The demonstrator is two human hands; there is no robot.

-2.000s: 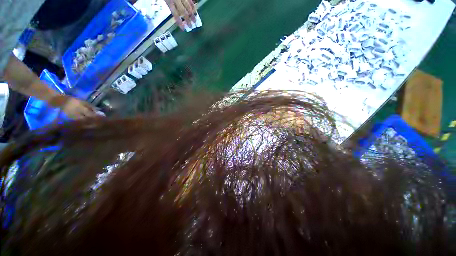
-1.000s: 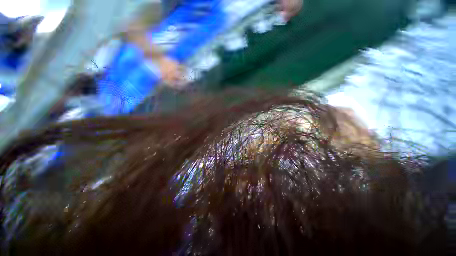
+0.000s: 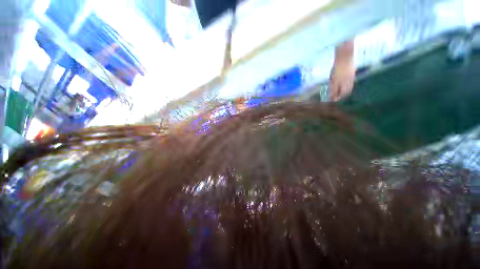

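Observation:
Dark hair covers the lower half of the view and hides what lies nearest to me. Neither my left hand nor my right hand can be seen. The dark green conveyor belt (image 3: 421,102) runs across the right side. A blurred pale mass of loose white pieces (image 3: 458,152) shows at the right edge, below the belt. What my hands hold or work on is hidden.
Another person's hand (image 3: 342,81) reaches down at the belt's far side. A blue bin (image 3: 284,81) is to its left, partly behind the hair. A long white bench or ledge (image 3: 263,47) slants across the top. Blurred blue and white structures stand at the upper left.
The view has swung left and up, with blur. The belt and loose white pieces have shifted right in the picture, and the factory background now shows at the upper left.

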